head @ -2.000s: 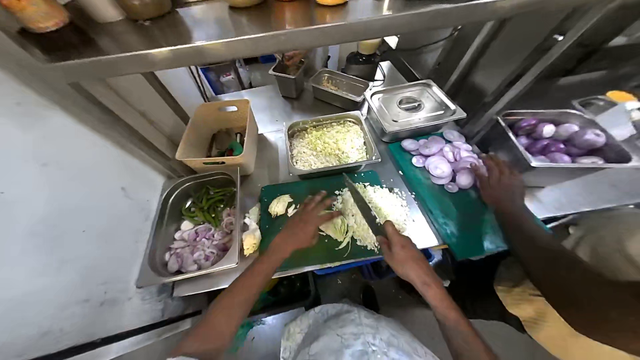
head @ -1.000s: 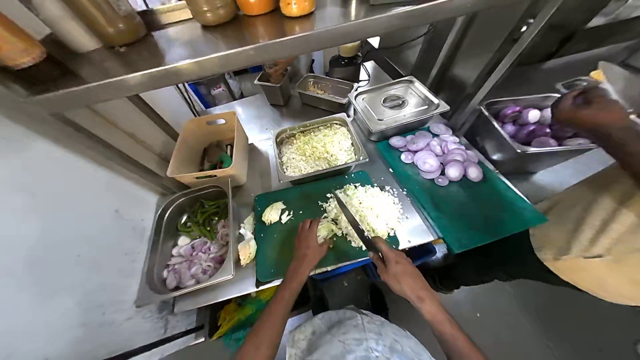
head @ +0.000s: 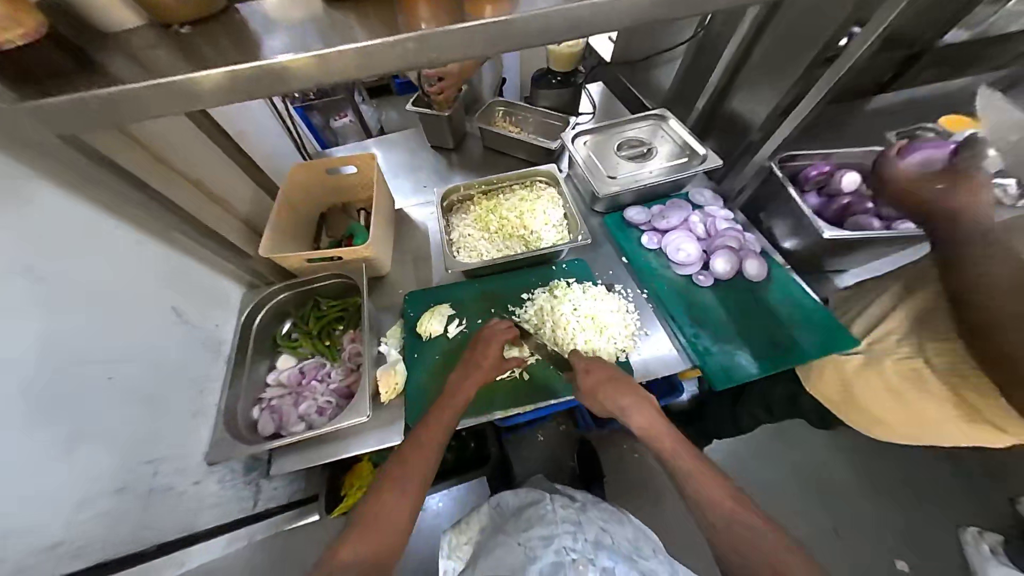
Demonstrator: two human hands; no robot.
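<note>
My right hand (head: 604,386) grips the handle of a kitchen knife (head: 546,350), its blade pointing up and left over a green cutting board (head: 472,400). The fingers of my left hand (head: 490,350) hold a small piece of cabbage (head: 514,352) at the blade. Chopped cabbage (head: 580,316) lies heaped at the board's upper right, partly beyond the knife. A cabbage chunk (head: 434,322) rests at the board's upper left. Behind the board stands a steel pan of chopped cabbage (head: 509,220).
On the left are a steel pan (head: 232,392) of green chillies and sliced onions and a beige bin (head: 320,208). On the right, a second green board (head: 740,336) bears onion slices (head: 692,236). A co-worker's hand (head: 928,180) holds an onion by an onion pan (head: 848,234).
The cabbage heap by the knife is more gathered at the right. My hands have moved close together at the blade. The co-worker's hand was at the onion slices two seconds ago.
</note>
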